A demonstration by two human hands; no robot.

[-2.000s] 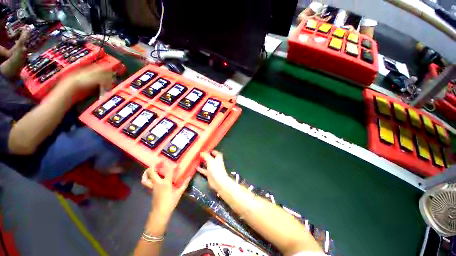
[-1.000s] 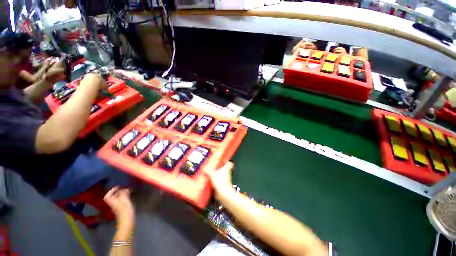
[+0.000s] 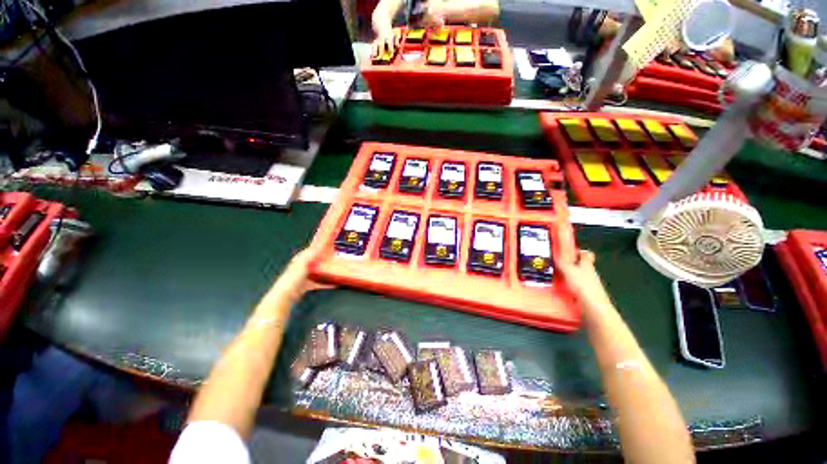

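A red-orange phone tray point(image 3: 435, 283) is in front of me over the green bench, slightly tilted. Its ten pockets in two rows hold closed black flip phones point(image 3: 442, 237) with white label areas and gold round emblems. My left hand point(image 3: 311, 270) grips the tray's left front corner. My right hand point(image 3: 580, 272) grips its right front edge. The fingers under the tray are partly hidden. Whether the tray touches the bench cannot be told. Several loose grey-brown battery-like pieces point(image 3: 426, 384) lie on shiny crinkled plastic point(image 3: 363, 397) at the bench's near edge.
A cream fan point(image 3: 703, 237) and a smartphone point(image 3: 698, 323) are on the right. Trays of yellow-faced phones point(image 3: 594, 167) are behind, and another person's hands point(image 3: 388, 41) are at the far stack point(image 3: 440, 86). A black monitor point(image 3: 209, 72) stands back left. Tray edges show at both sides.
My view has swung right. The tray has moved from the bench's left end to in front of me. My left hand, off the tray one second ago, now holds its left side.
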